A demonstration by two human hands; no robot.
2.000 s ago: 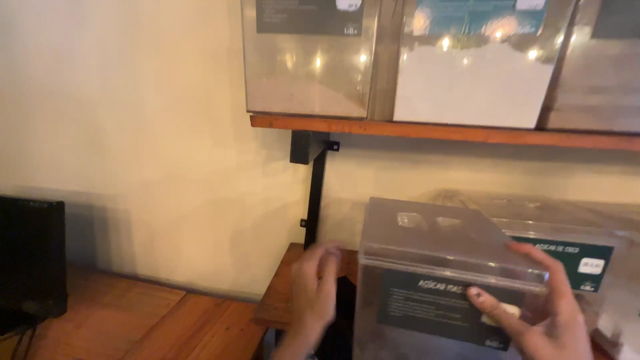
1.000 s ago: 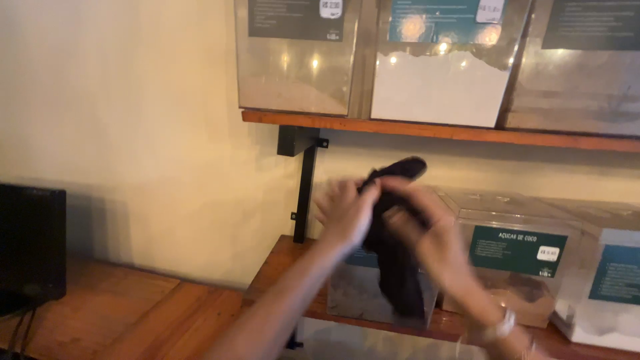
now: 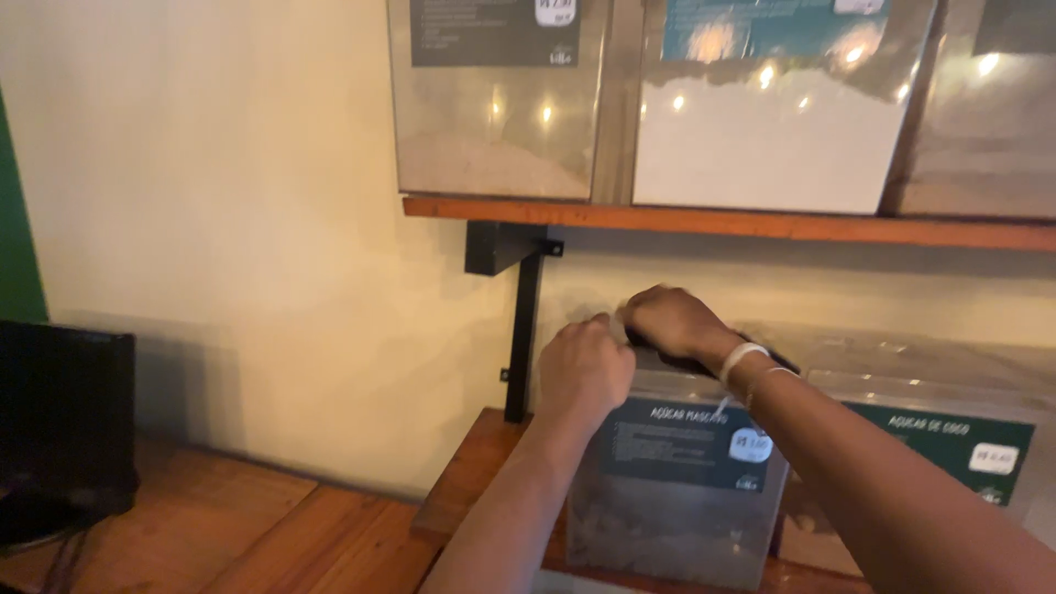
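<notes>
A clear plastic bin (image 3: 676,528) with a dark green printed label stands on the lower wooden shelf. Over its top edge my left hand (image 3: 587,363) is closed, fingers curled away from view, near something pale and small. Close beside it, my right hand (image 3: 672,326) is curled too, with a bracelet at the wrist. A dark item, perhaps a cloth, shows beneath and behind the right hand at the top of the bin; its full shape is hidden. What the left fingers hold, if anything, is out of sight.
More clear bins line the upper wooden shelf (image 3: 701,216), above my hands. Another labelled bin (image 3: 932,445) stands right of the first. A black metal bracket (image 3: 524,330) runs down the wall. At the left, a black screen (image 3: 62,429) stands on a wooden counter (image 3: 247,528).
Two seconds ago both hands were at the sides of the bin; one second ago they handled a black item in front of it. Now both hands are at the bin's top.
</notes>
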